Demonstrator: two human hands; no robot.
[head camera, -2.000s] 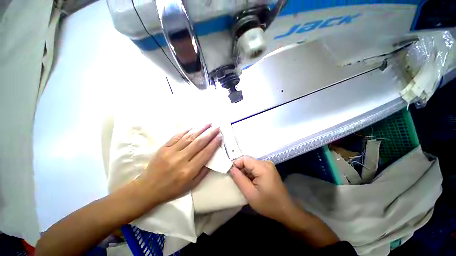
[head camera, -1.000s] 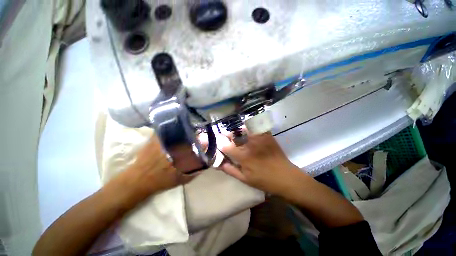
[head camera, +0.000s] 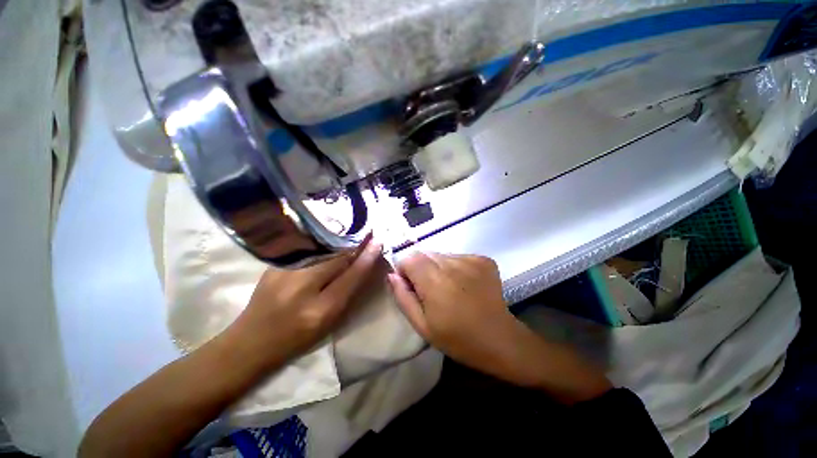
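Beige cloth (head camera: 210, 259) lies under and left of the presser area and hangs over the table edge toward my lap. My left hand (head camera: 305, 300) presses on it, its fingertips pinching the cloth edge just in front of the needle area. My right hand (head camera: 457, 300) is curled, thumb and fingers pinching the same edge close to the left fingertips. The presser foot and needle parts (head camera: 412, 204) sit just beyond the fingers in bright glare; whether the cloth is under the foot cannot be told.
The white machine head (head camera: 358, 54) with its chrome curved guard (head camera: 228, 170) hangs over the work. A long beige stack (head camera: 27, 206) is at left. A green basket (head camera: 739, 224) with scraps and draped cloth is at right, a blue crate (head camera: 282, 438) below, a plastic bag (head camera: 788, 98) far right.
The view has shifted, showing the head higher up and more of the needle area. My hands, earlier partly behind the guard, now show more clearly with their fingertips close together at the cloth edge.
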